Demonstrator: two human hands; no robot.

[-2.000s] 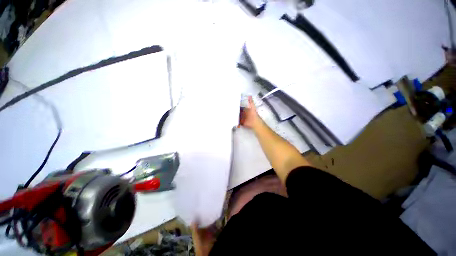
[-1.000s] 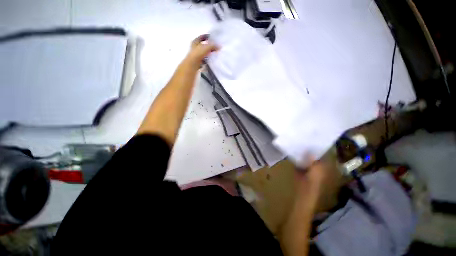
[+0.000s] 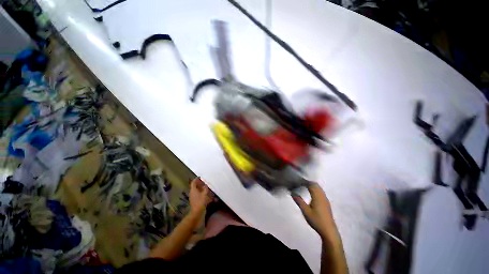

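Observation:
The straight-knife cutting machine [image 3: 271, 136], blurred, stands on the white table in front of me, its red and silver motor and yellow label towards me. My right hand [image 3: 316, 206] is at the near silver end of the motor, thumb and fingers apart; blur hides whether it grips. My left hand [image 3: 199, 193] is at the table's near edge, left of the machine, fingers loosely curled, with nothing seen in it. White-topped fabric panels [image 3: 161, 69] with dark curved edges lie beyond the machine.
Dark offcut strips [image 3: 461, 166] lie at the right of the table. A white-topped piece with dark sides [image 3: 456, 230] is at the lower right. Fabric scraps [image 3: 120, 171] cover the brown floor at the left. A long dark cut line [image 3: 292, 51] runs across the lay.
The view has swung left to the machine. The white piece that both hands held is out of them. My right hand is now at the motor and my left hand at the table edge.

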